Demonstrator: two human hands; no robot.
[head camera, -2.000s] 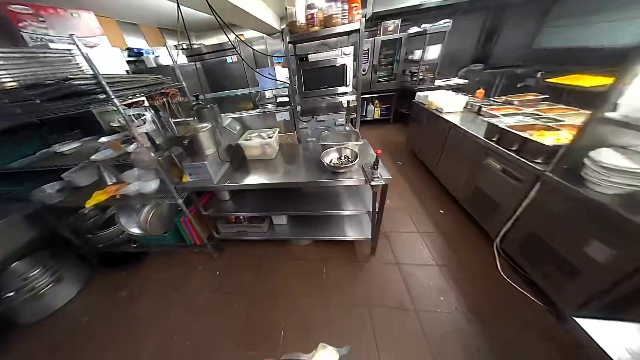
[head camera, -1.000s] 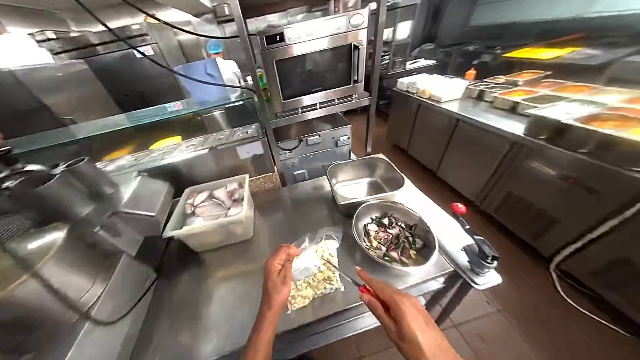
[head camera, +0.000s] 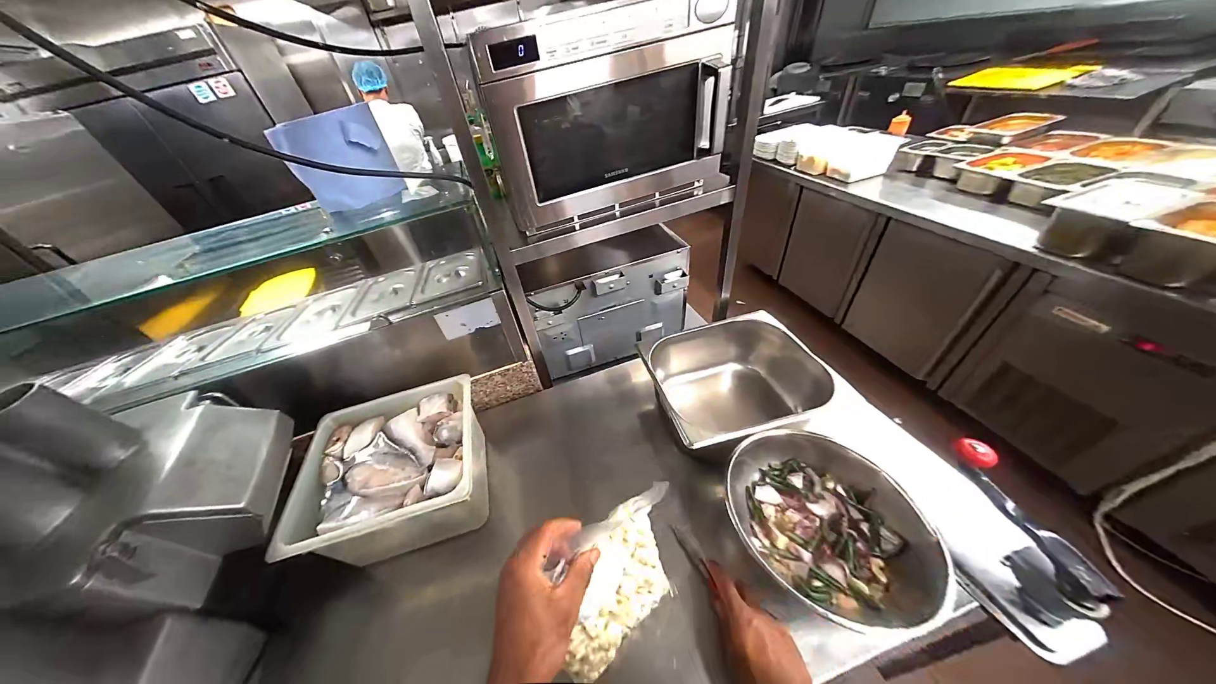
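Observation:
My left hand (head camera: 546, 598) grips the edge of a clear plastic bag (head camera: 622, 575) of pale chopped pieces, perhaps garlic, on the steel worktop (head camera: 560, 446). Just right of the bag, my right hand (head camera: 750, 622) holds a knife (head camera: 691, 553), its blade pointing up and left. Beyond my right hand stands a round steel bowl (head camera: 921, 579) of cut onion and dark green strips. Behind the bowl is an empty rectangular steel pan (head camera: 727, 380). At the left sits a white plastic tub (head camera: 399, 546) filled with pieces of raw fish.
A slicer-like steel machine (head camera: 180, 484) stands at the left. Behind the worktop are a glass-topped counter (head camera: 247, 247) and a microwave (head camera: 608, 123) on a shelf. A red-knobbed tool (head camera: 1007, 513) lies at the right edge. Food pans (head camera: 1031, 180) line the right counter. A person (head camera: 399, 133) stands far back.
The view has come closer to the worktop. My left hand remains at the bag. My right hand with the knife has moved a little away from the bag since one second ago.

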